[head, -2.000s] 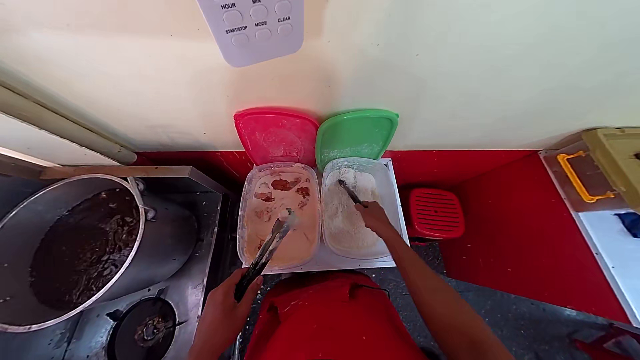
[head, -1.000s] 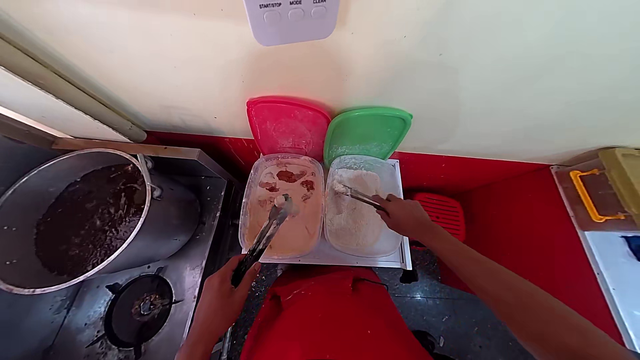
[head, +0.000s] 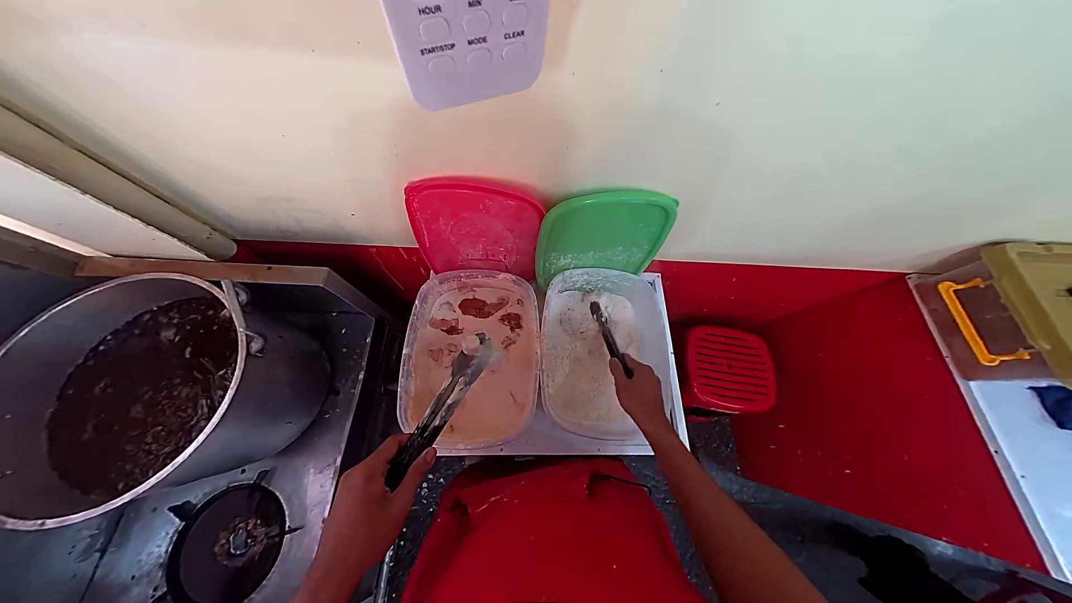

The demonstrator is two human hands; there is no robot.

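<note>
My left hand (head: 381,486) holds black-handled metal tongs (head: 444,402), whose flour-dusted tips grip a small whitish piece (head: 471,345) over the left plastic tub. That tub (head: 469,423) holds pinkish-tan batter-like liquid, with several reddish-brown patches near its back. My right hand (head: 641,389) is closed around a second dark utensil (head: 607,331), which looks like tongs; its far end is in or just above white flour-like powder in the right tub (head: 586,410). A pink lid (head: 473,222) and a green lid (head: 607,230) lean on the wall behind the tubs.
On the left, a large metal pot (head: 280,394) of dark liquid stands on a stove, behind a burner (head: 230,544). A red slatted plastic item (head: 730,368) is right of the tubs. A box with a yellow handle (head: 976,327) stands far right. A keypad device (head: 473,50) hangs above.
My right hand has moved inward over the right tub since one second ago, and its utensil now points away from me. The left tongs stay over the left tub. The view has shifted.
</note>
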